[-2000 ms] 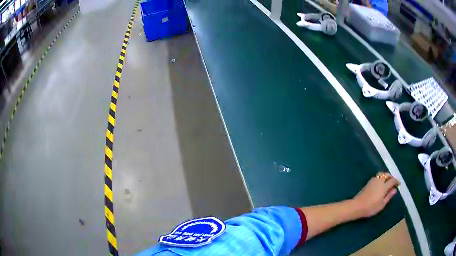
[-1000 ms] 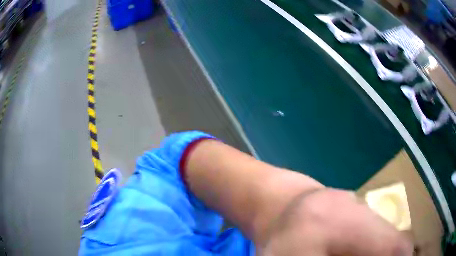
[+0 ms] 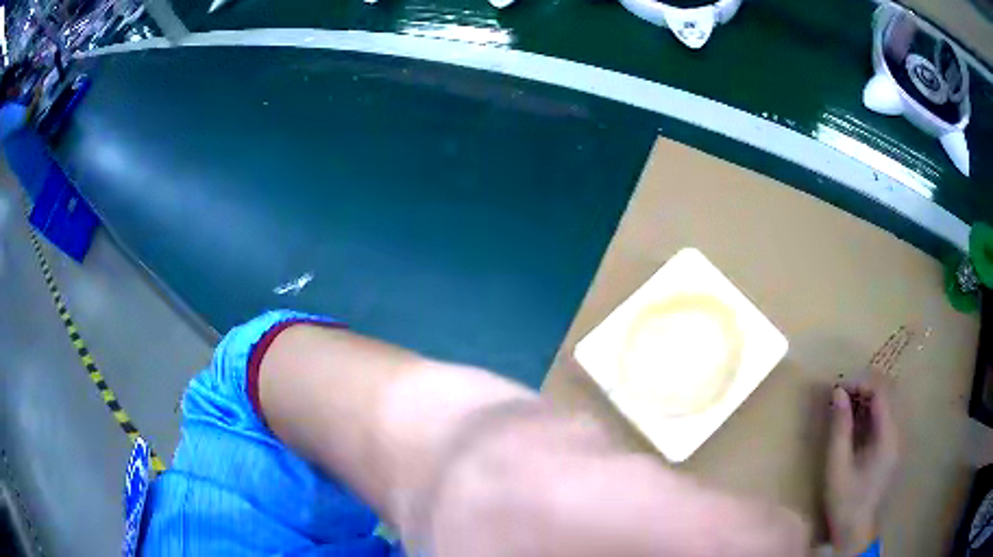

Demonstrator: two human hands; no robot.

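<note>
A cream square fixture (image 3: 682, 355) with a round recess lies on the brown cardboard sheet (image 3: 724, 207). My left hand (image 3: 653, 506) is large and blurred in front of it, below the fixture in the picture; its fingers cannot be made out. My right hand (image 3: 860, 457) is at the right on the cardboard, with a blue band at the wrist. Its fingers are bent around a dark spot, and I cannot tell if it holds anything. Small reddish strands (image 3: 893, 350) lie just beyond its fingertips.
A pale rail (image 3: 523, 74) curves behind the green bench top (image 3: 414, 196). White cat-ear headphones (image 3: 884, 96) lie beyond it. A green spool (image 3: 964, 283) and a black fan (image 3: 982, 522) are at the right edge. A clear scrap (image 3: 294, 285) lies on the bench. A blue crate (image 3: 63, 218) is at left.
The view has turned to the right. My left arm has moved from the rail back to the near side of the cardboard. The whole fixture and my right hand have come into view.
</note>
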